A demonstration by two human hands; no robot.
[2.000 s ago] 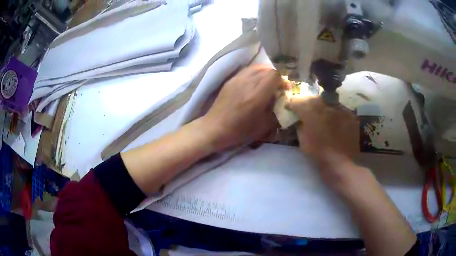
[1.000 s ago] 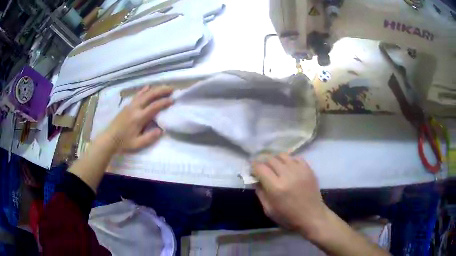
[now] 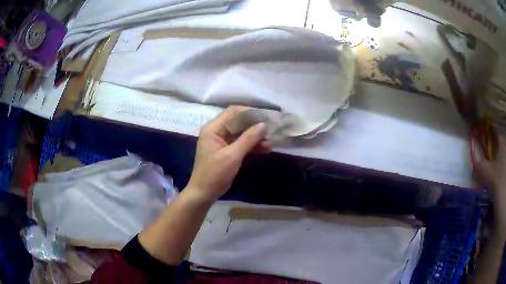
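A pale grey-white cloth panel with a curved wide end and a tan band lies on the white table below the machine needle area. My left hand pinches the panel's near corner at the table's front edge between thumb and fingers. My right hand is at the far right edge, blurred and partly cut off, at the handles of the scissors. Whether its fingers grip them cannot be told. The scissors' blades point up and left.
The cream-white machine bed has dark blotches. A panel stack is at upper left, beside a purple box. Below the table edge, pale cloth pieces lie at left and a long panel lies by a blue crate.
The panel has come out from under the needle and lies on the table. My left hand has moved to its near corner; my right hand has left it for the scissors. The view has tilted down.
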